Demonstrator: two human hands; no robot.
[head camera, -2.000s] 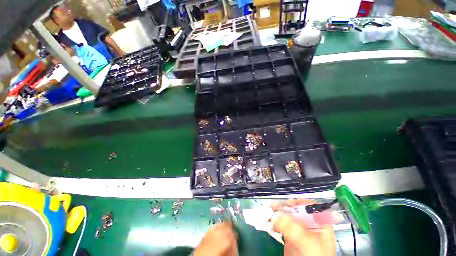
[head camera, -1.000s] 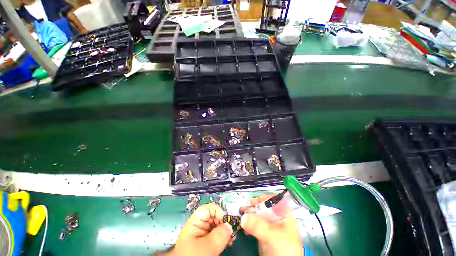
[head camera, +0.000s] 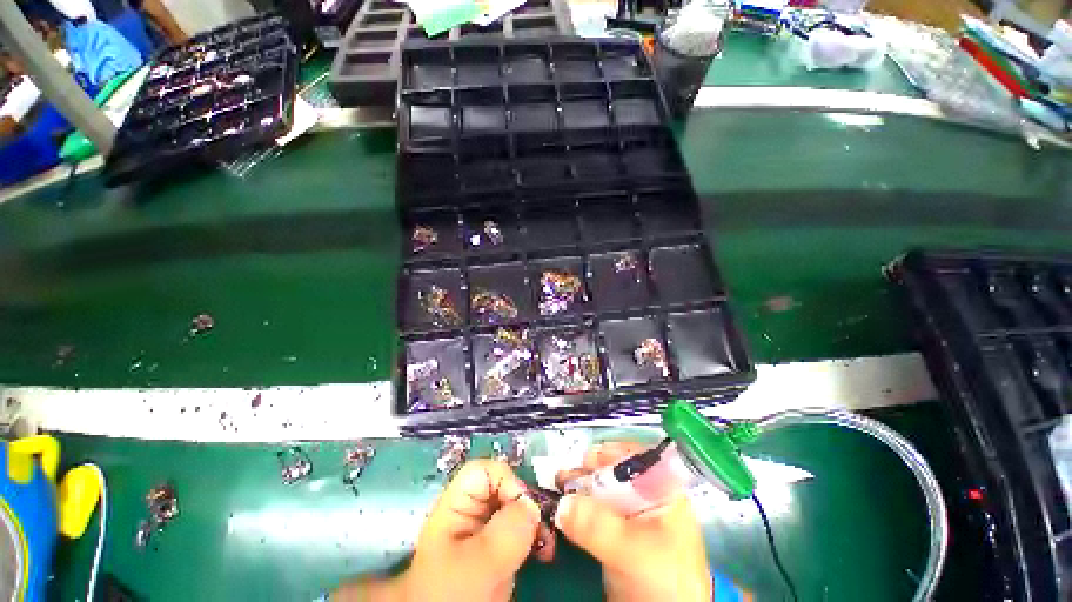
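Observation:
My right hand (head camera: 635, 541) is closed around the clear to pinkish glue syringe (head camera: 629, 485), which has a bright green adapter (head camera: 709, 449) at its back end and a black piece on its side. My left hand (head camera: 476, 529) pinches a small dark wired assembly (head camera: 544, 508) between thumb and finger. The fingertips of both hands meet at the assembly, and they hide most of it and the syringe tip. Small clusters of assemblies (head camera: 357, 463) lie on the green bench just behind and left of my hands.
A black compartment tray (head camera: 564, 406) with parts in its nearer pockets stands ahead. Other black trays are at right (head camera: 999, 388) and far left (head camera: 212, 100). A clear hose (head camera: 929, 476) curves at right. A yellow and blue fan (head camera: 29, 506) is lower left. A cup (head camera: 685, 71) stands behind the tray.
Since two seconds ago the view has shifted and both hands have come together. The left hand now visibly holds an assembly at the syringe end. Over the last second the hands have barely moved.

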